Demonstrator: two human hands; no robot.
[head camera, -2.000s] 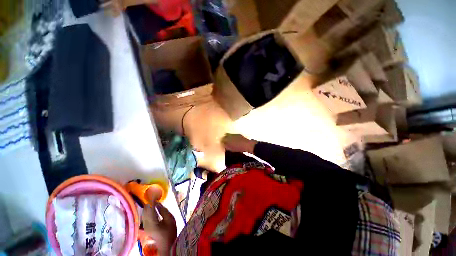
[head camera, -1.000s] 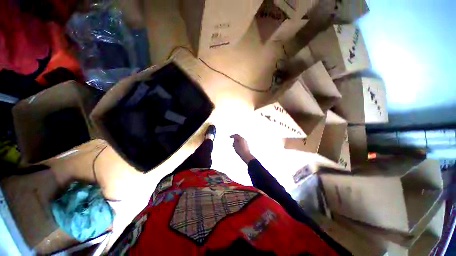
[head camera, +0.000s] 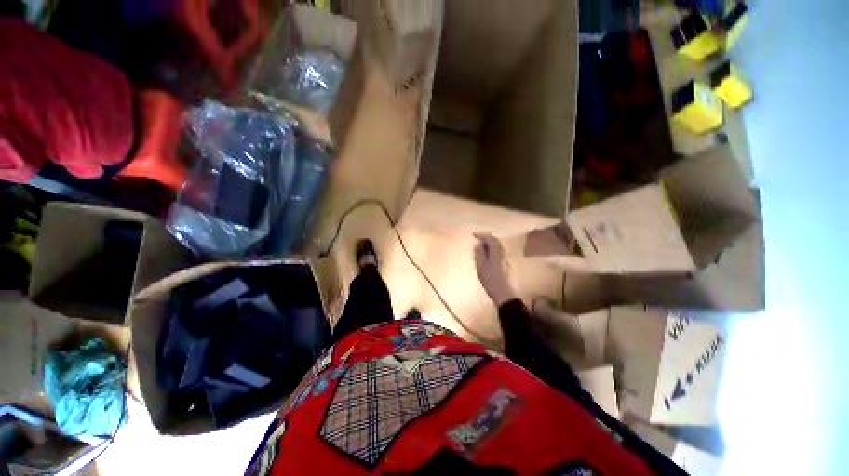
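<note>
My right hand (head camera: 490, 264), bare below a black sleeve, hangs over the floor right of centre. It looks loosely open, with nothing visible in it; the fingers are small and blurred. My left hand is out of the picture. With no held object in view, the nearest things are open cartons. One carton (head camera: 138, 358) at the lower left holds dark flat pieces. A large open carton (head camera: 498, 139) stands ahead of my right hand. My red apron with a checked pocket fills the bottom, and one dark shoe shows ahead.
A thin cord (head camera: 416, 262) lies curved across the floor by my foot. Clear plastic bags (head camera: 233, 177) with dark contents lie left, beside red cloth (head camera: 70, 102). A teal bag (head camera: 86, 386) is at the lower left. Open cartons (head camera: 694, 358) and yellow-and-black boxes (head camera: 696, 109) are right.
The view has turned away from the white bench and moved forward among the cartons. My left hand, by an orange cup and pink basket earlier, has left the picture. My right hand still looks empty.
</note>
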